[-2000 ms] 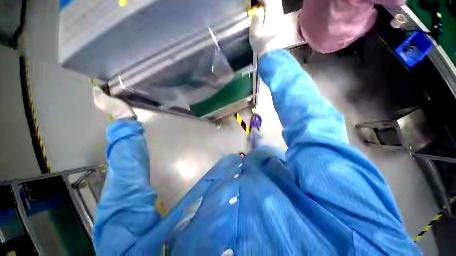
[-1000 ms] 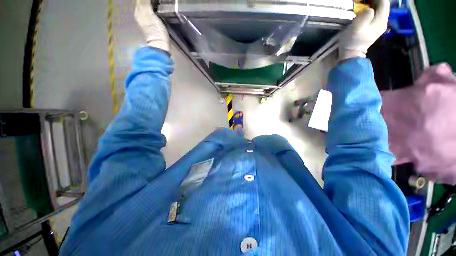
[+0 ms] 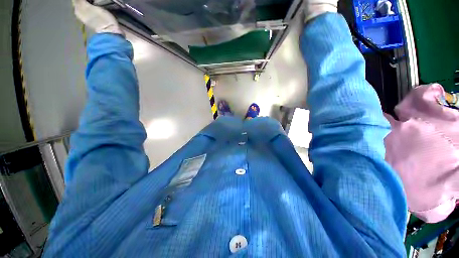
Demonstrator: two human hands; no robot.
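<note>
The trolley (image 3: 229,65), a silver metal frame with a green lower shelf (image 3: 234,48), stands in front of me, cut off by the top edge. Clear film (image 3: 201,22) hangs across its near side. My left hand (image 3: 98,19), in a white glove, is at the trolley's upper left corner; its fingers are partly cut off, and its grip is not clear. My right hand (image 3: 321,6), also white-gloved, is at the upper right corner, mostly cut off by the top edge, so its fingers are hidden.
A person in a pink smock (image 3: 428,151) is on the right beside the green-topped line (image 3: 433,45). Blue bins (image 3: 380,35) hang at the line's edge. A metal rack (image 3: 30,176) stands at the left. A white-topped stool-like object (image 3: 299,126) is right of my feet. Yellow-black tape (image 3: 210,95) marks the floor.
The trolley has swung from slanted to nearly square in front of me and sits higher in view. Both hands have moved up to the top edge. The pink-smocked person now appears lower at the right.
</note>
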